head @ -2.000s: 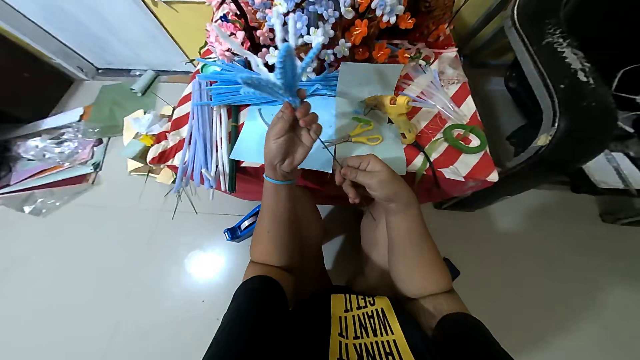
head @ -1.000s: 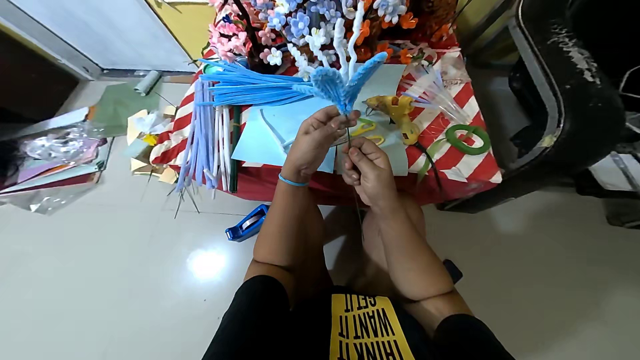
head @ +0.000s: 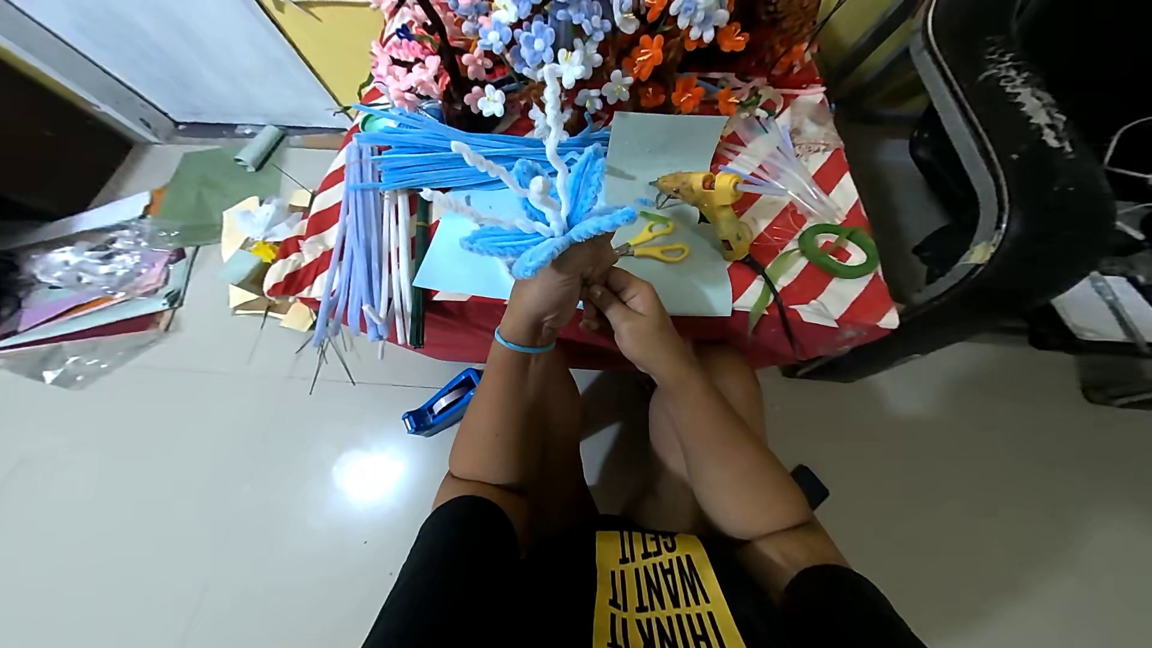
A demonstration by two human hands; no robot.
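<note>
My left hand (head: 562, 283), with a light blue band at the wrist, grips the base of a pipe-cleaner flower (head: 544, 243). Blue fuzzy petals spread outward above the fist, and twisted white pipe cleaners rise from their middle. Close against it, my right hand (head: 630, 315) has thumb and fingers pinched together at the lower end of the flower; the stem there is mostly hidden. Yellow-handled scissors (head: 661, 253) lie just beyond my right hand on light blue sheets. A yellow hot glue gun (head: 715, 202) rests to their right.
Blue pipe cleaners (head: 450, 153), lilac ones (head: 351, 243), green tape (head: 839, 250) and a bag of glue sticks (head: 787, 171) lie on the striped cloth (head: 850, 297). Pipe-cleaner flowers (head: 540, 45) stand behind. A blue tape dispenser (head: 443, 402) is on the floor; a black chair (head: 999, 180) stands right.
The flower has tilted and opened out, its blue petals now spread around the white pipe cleaners. One second ago a thin stem showed below my hands; now it is mostly hidden.
</note>
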